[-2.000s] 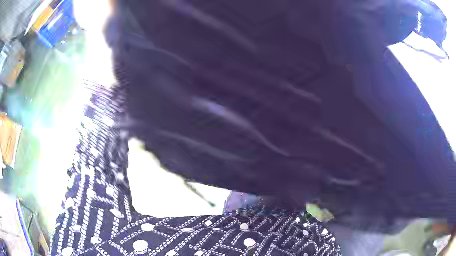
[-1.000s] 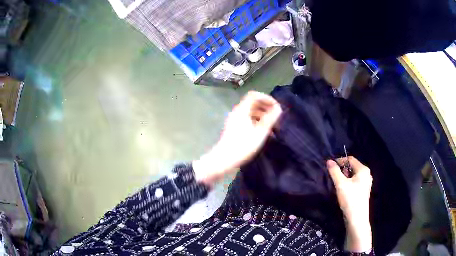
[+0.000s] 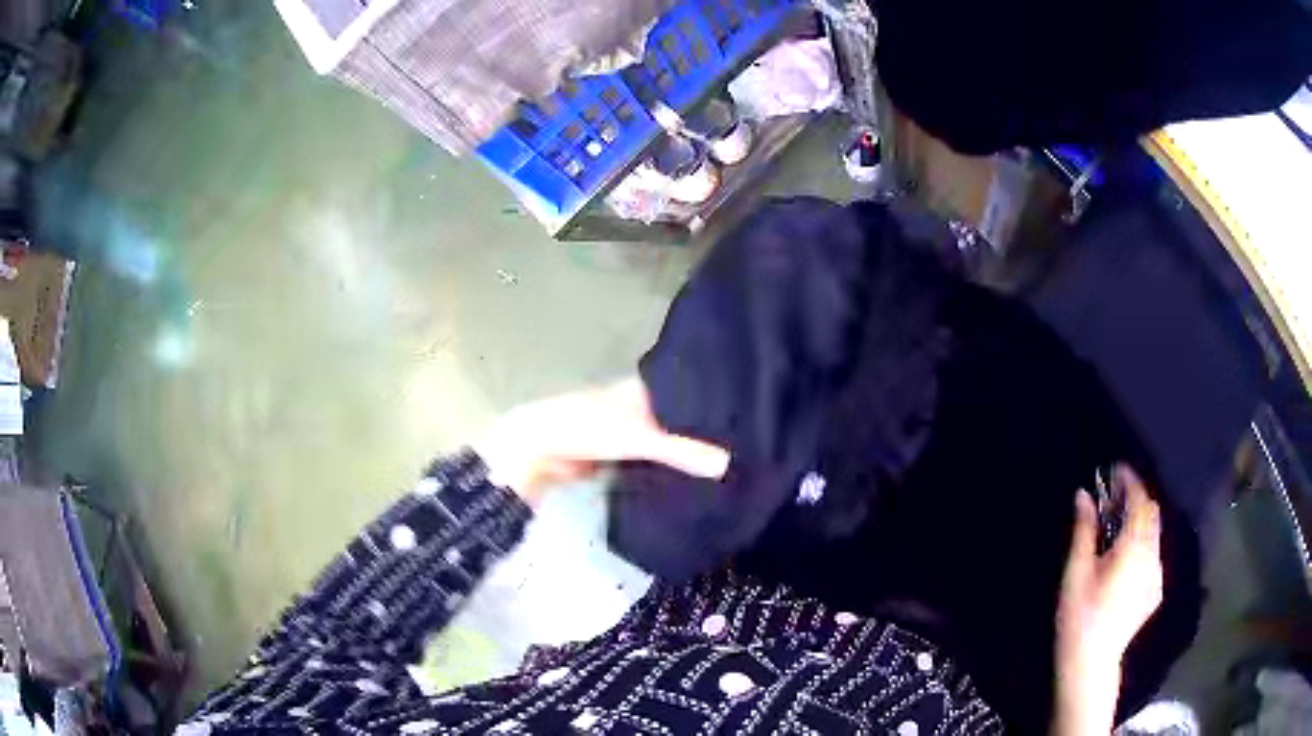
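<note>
A black garment (image 3: pixel 777 331) lies over my lap, with a smoother, slightly shiny bulge on its left side. My left hand (image 3: pixel 597 439) holds the garment's left edge, thumb on top and the other fingers hidden under the cloth. My right hand (image 3: pixel 1111 582) is over the garment's right part, with a small dark metal tool (image 3: pixel 1107 503), perhaps thread snips, between its fingers. A small pale, shiny spot (image 3: pixel 812 489) shows on the cloth between my hands. I cannot make out a needle or thread.
A blue crate (image 3: pixel 568 151) with cups and a grey fabric-lined bin (image 3: pixel 432 65) stand ahead on the green floor. A black pile (image 3: pixel 1079 65) hangs at the table's edge (image 3: pixel 1223 216) at upper right. Boxes (image 3: pixel 36 309) are at far left.
The large cloth first filling the view has come down onto my lap. My left hand has moved down and left onto the garment's edge. My right hand has moved right and down.
</note>
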